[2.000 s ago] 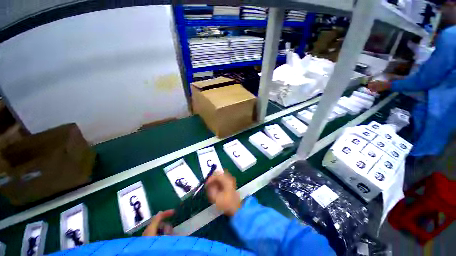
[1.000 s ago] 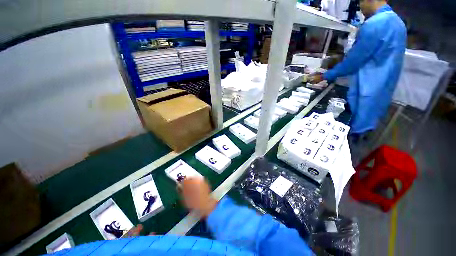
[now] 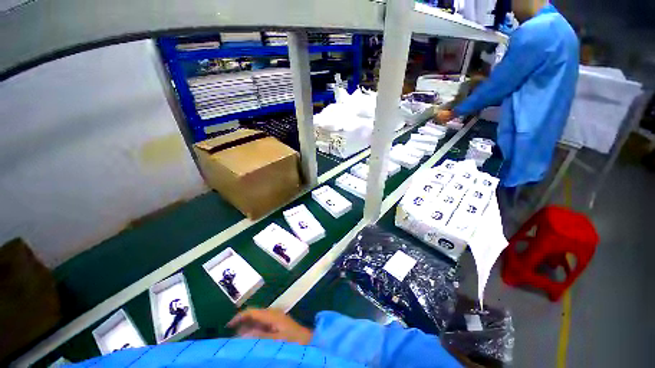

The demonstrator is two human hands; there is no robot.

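White box trays stand in a row on the green conveyor belt. A black cable (image 3: 230, 284) lies in one tray (image 3: 249, 278). Another black cable (image 3: 174, 318) lies in the tray to its left, and a third (image 3: 281, 251) in the tray to its right. My right hand (image 3: 267, 325) is low in the picture, near the belt's front rail, fingers pointing left; its lower side is cut off by my blue sleeve, and I cannot tell if it holds anything. My left hand is not in view.
A shiny black plastic bag (image 3: 424, 295) lies right of me, with stacked printed white boxes (image 3: 449, 205) behind it. A brown carton (image 3: 251, 172) stands beyond the belt. A pale post (image 3: 384, 115) rises ahead. A person in blue works at far right, near a red stool (image 3: 549, 251).
The trays have moved left along the belt. My right hand has drawn back from the tray towards me, and a cable shows in that tray. The fingers seen at the bottom left are out of view.
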